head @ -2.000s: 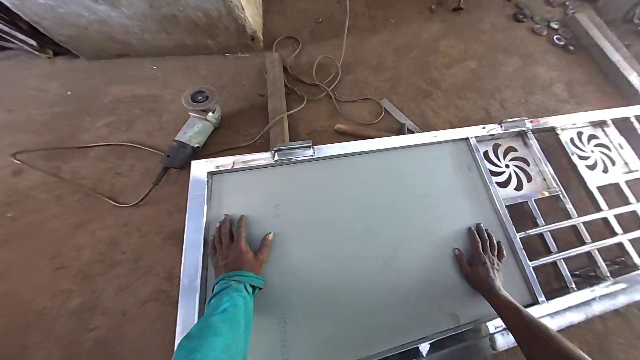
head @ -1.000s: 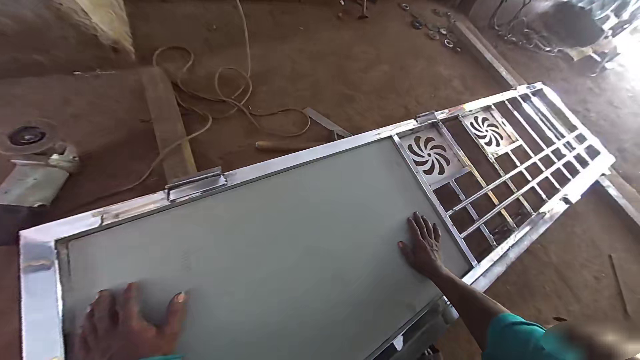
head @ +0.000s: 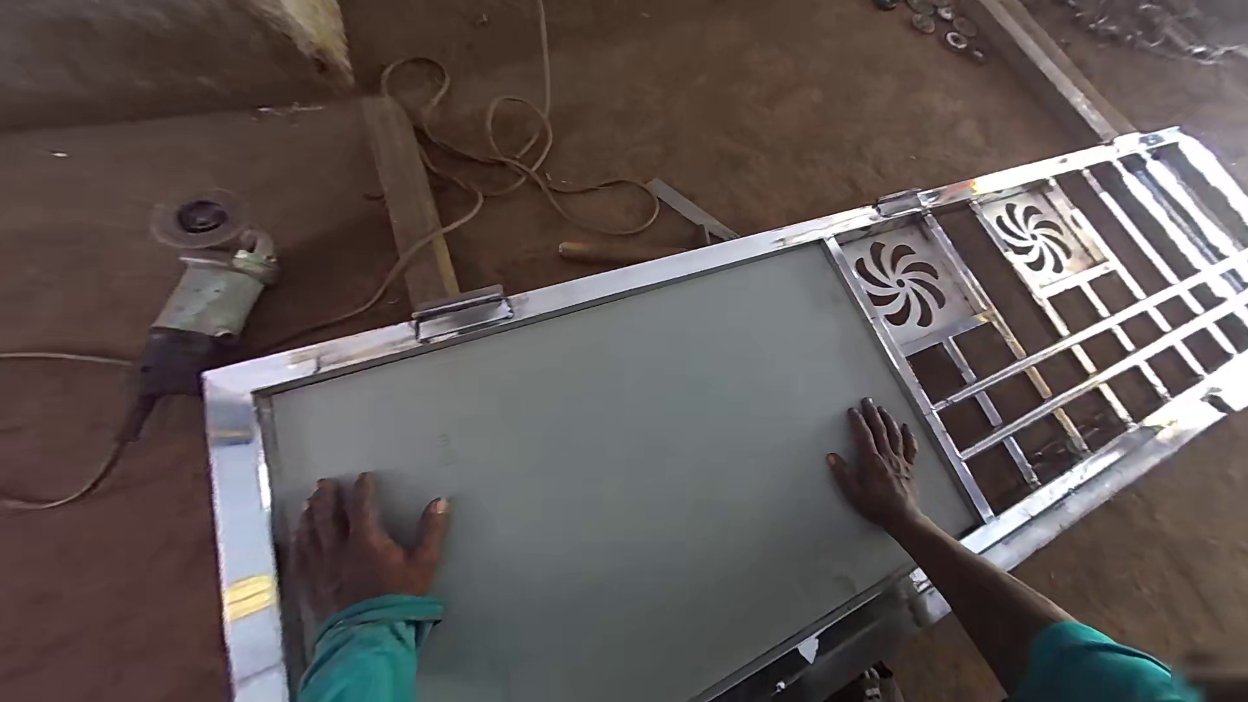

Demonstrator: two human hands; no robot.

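Note:
My left hand (head: pixel 366 546) lies flat on a grey sheet panel (head: pixel 604 419), near its left edge, with fingers spread. My right hand (head: pixel 882 468) rests palm down near the panel's right end, beside the upright bar, and holds nothing. The panel sits inside a shiny metal door or gate frame (head: pixel 643 276). To its right the frame carries a grille of thin bars (head: pixel 1102 375) and two square plates with swirl cut-outs, one nearer (head: pixel 902 284) and one farther (head: pixel 1033 238). A hinge-like metal piece (head: pixel 463 310) stands on the far edge.
An angle grinder (head: pixel 210 292) with its cord lies on the dirt floor at the left. Beyond the frame are a wooden beam (head: pixel 405 195), a looping cable (head: pixel 507 161), a wooden-handled tool (head: pixel 624 253) and a metal square (head: pixel 692 210). Several discs (head: pixel 955 39) lie farther off, beside a long beam (head: pixel 1053 68).
The view swung right, then partly back. Both hands stay flat on the grey panel, and nothing has plainly been taken hold of or let go.

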